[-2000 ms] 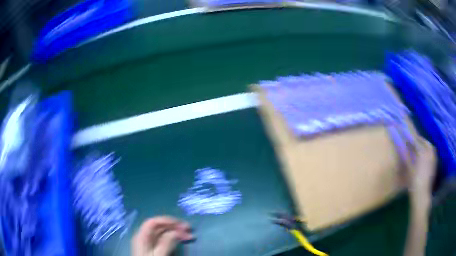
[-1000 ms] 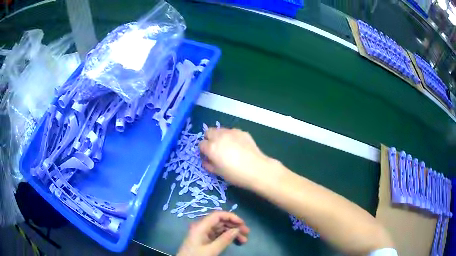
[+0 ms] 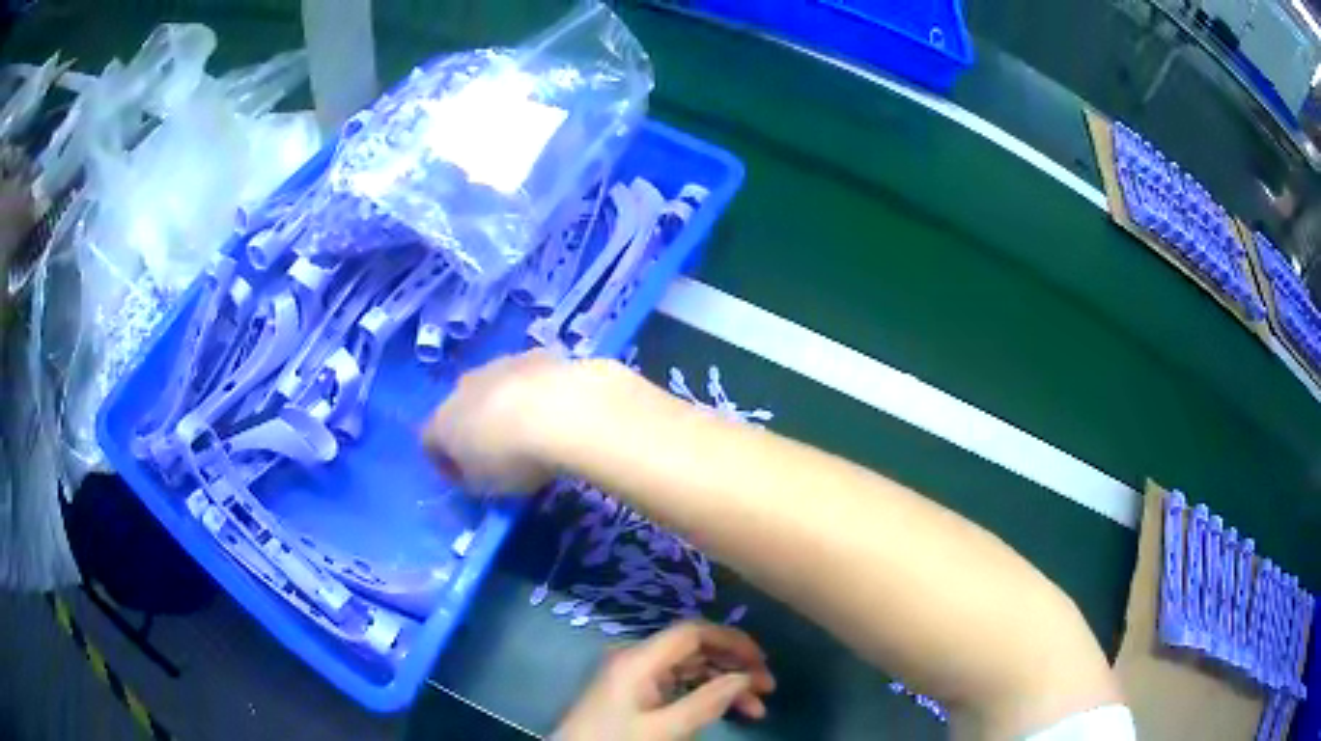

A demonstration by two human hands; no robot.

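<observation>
A blue parts bin (image 3: pixel 380 500) stands at the left with lavender handle housings (image 3: pixel 239 355) along its far, left and near sides. My right hand (image 3: pixel 500 427) is over the bin's inner floor near its right wall, blurred; its fingertips point down, and whether it holds anything cannot be told. A loose heap of thin link rods (image 3: pixel 638 565) lies right of the bin, partly hidden under my right forearm. My left hand (image 3: pixel 681 680) is at the bottom edge beside the heap, fingers curled; its inside is hidden. A few small buttons (image 3: pixel 920 701) show below my right forearm.
A clear bag with a white label (image 3: pixel 500 138) lies on the bin's far end. More clear plastic (image 3: pixel 189 217) hangs at the left. A cardboard sheet (image 3: pixel 1181 680) with housings in a row is at the right. Other cardboard sheets and a blue bin (image 3: pixel 869 36) are beyond.
My right hand has moved left from the link rod heap into the bin. The view has shifted slightly left, and my left hand stays near the bottom edge.
</observation>
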